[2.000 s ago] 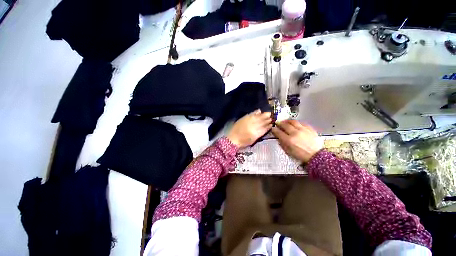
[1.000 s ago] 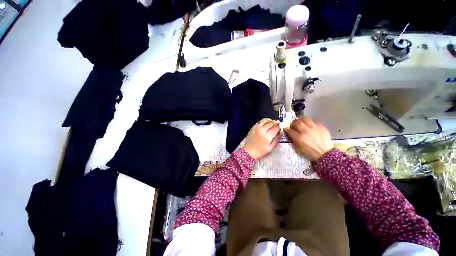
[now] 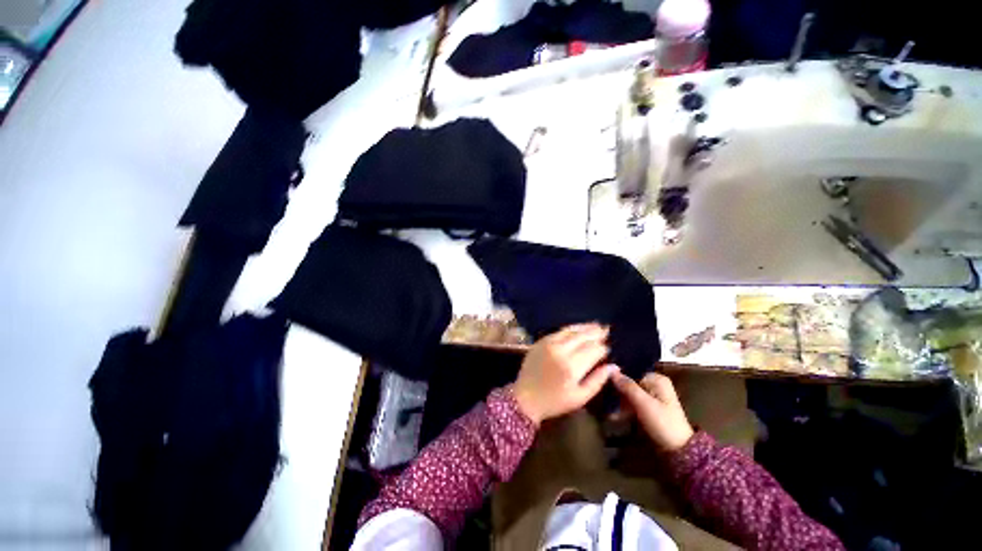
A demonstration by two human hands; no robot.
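Note:
A black cloth piece (image 3: 581,288) lies across the table's front edge, left of and in front of the needle area, its near end hanging over the edge. My left hand (image 3: 564,371) grips its near end from the left. My right hand (image 3: 653,409) pinches the same end from the right, thumb near the left fingertips. Both hands are above my lap, at the table edge. The presser foot area (image 3: 653,224) of the sewing machine (image 3: 754,231) has no cloth under it. The right fingers are partly hidden behind the cloth.
Two black stacks, one rounded (image 3: 436,178) and one flatter (image 3: 372,293), lie left of the machine. Larger black heaps (image 3: 188,431) are at far left. Dark snips (image 3: 861,245) lie on the bed. A clear plastic bag (image 3: 905,334) is at the right edge. A pink-topped spool (image 3: 682,34) stands behind.
Both hands have moved from the needle towards me, to the table's front edge. The cloth has come away from the presser foot with them. The camera view has shifted slightly.

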